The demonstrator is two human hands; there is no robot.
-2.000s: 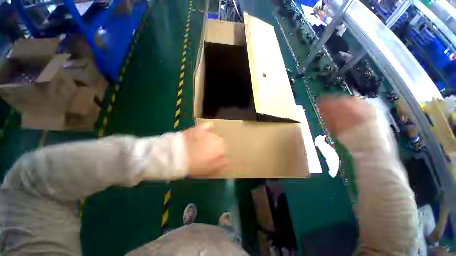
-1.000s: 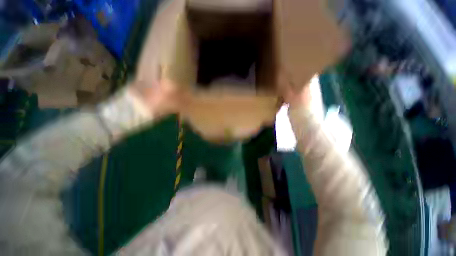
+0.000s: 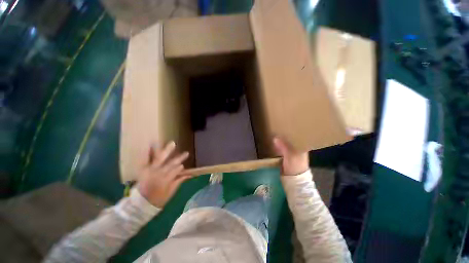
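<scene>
A large open cardboard carton (image 3: 205, 38) is in front of my body with its flaps spread outward. Inside, dark parts (image 3: 216, 100) lie at the far end of the bottom, and a pale flat sheet (image 3: 223, 138) shows at the near end. My left hand (image 3: 163, 173) is at the near left corner, fingers spread against the carton's edge. My right hand (image 3: 293, 156) grips the near right corner, its thumb over the rim. The carton's underside is hidden.
At right, a green bench (image 3: 401, 205) holds a white sheet (image 3: 403, 131) and a small crumpled white thing (image 3: 433, 167). A closed carton (image 3: 347, 77) stands left of it. More cardboard (image 3: 56, 218) is at lower left. Yellow floor lines (image 3: 97, 115) run at left.
The view has turned. The carton has come nearer, and its inside now shows down to the bottom. My right hand, off the carton two seconds ago, is now on its near right corner.
</scene>
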